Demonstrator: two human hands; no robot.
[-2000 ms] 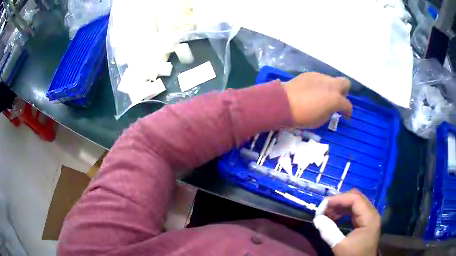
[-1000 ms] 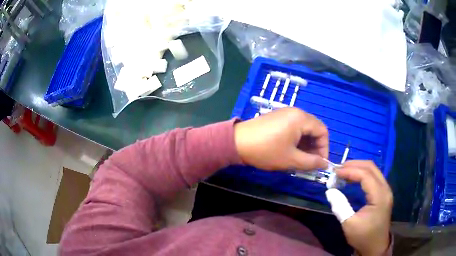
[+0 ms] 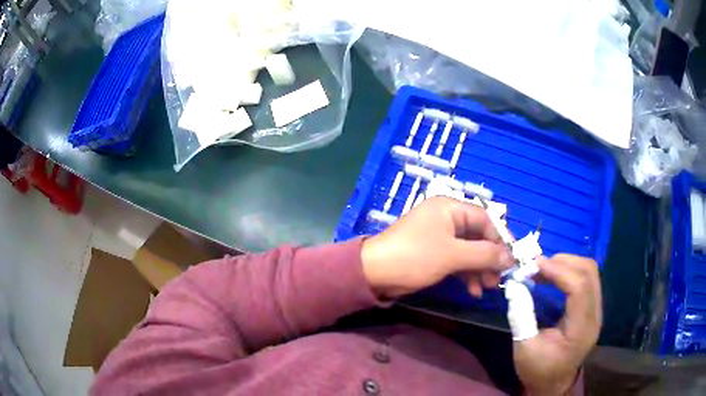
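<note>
My left hand [image 3: 437, 244] and my right hand [image 3: 561, 313] meet over the near right part of the blue ribbed tray [image 3: 550, 166]. Their fingertips grip a small white unit [image 3: 525, 271]; its exact shape is blurred and partly hidden by the fingers. A white ribbed wrap [image 3: 522, 311] covers one finger or thumb of my right hand. Thin white rods with thicker grey-white ends [image 3: 422, 158] lie in rows at the tray's left side. Small white fittings [image 3: 441, 186] lie on the rods, partly hidden behind my left hand.
An open clear bag of off-white blocks [image 3: 300, 104] lies left of the tray. Blue trays [image 3: 120, 85] are stacked far left. A white sheet [image 3: 534, 62] lies behind. A bag of small white parts [image 3: 658, 151] and another blue tray [image 3: 685, 309] are right. A brown carton [image 3: 108, 309] is on the floor.
My left hand has come back from the tray's far side to my right hand, uncovering the rows of rods. Both hands now hold a small white unit together.
</note>
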